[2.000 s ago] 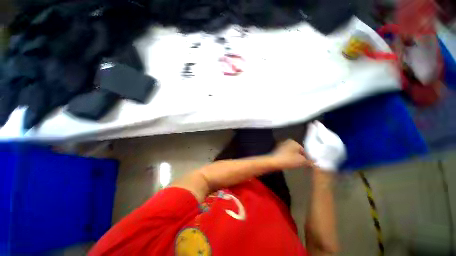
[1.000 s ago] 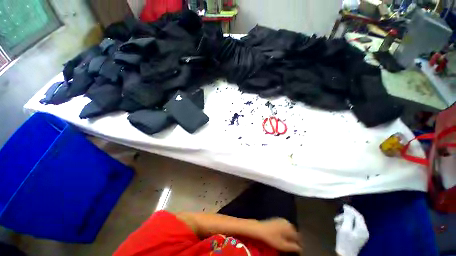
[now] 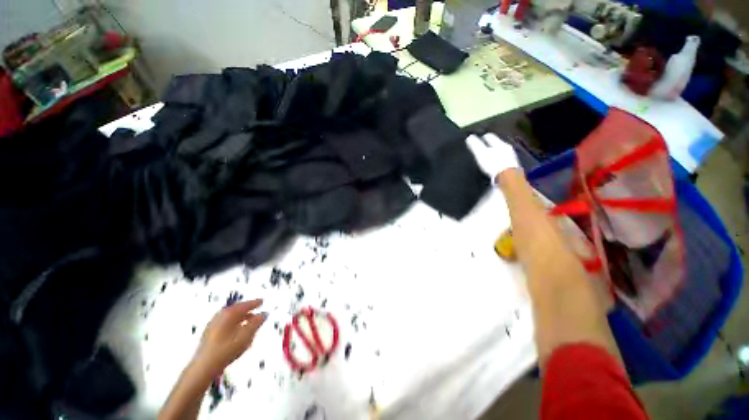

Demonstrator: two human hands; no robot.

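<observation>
My right hand, in a white glove, reaches to the right end of the pile of black sewn pieces, at the edge of a black piece. Whether its fingers grip the piece cannot be told. My bare left hand is over the white cloth with fingers apart and nothing visible in it. The trimming scissors lie just right of it, red handles showing; their blades cannot be made out. Black clippings are scattered around.
A yellow can stands partly behind my right forearm. A red and clear tote bag rests on grey-purple material in a blue bin at right. A green-topped table and sewing machines are behind. More black fabric is at left.
The view has turned right and moved closer to the pile. My gloved right hand has risen from below the table edge to the pile; my left hand has moved over the cloth.
</observation>
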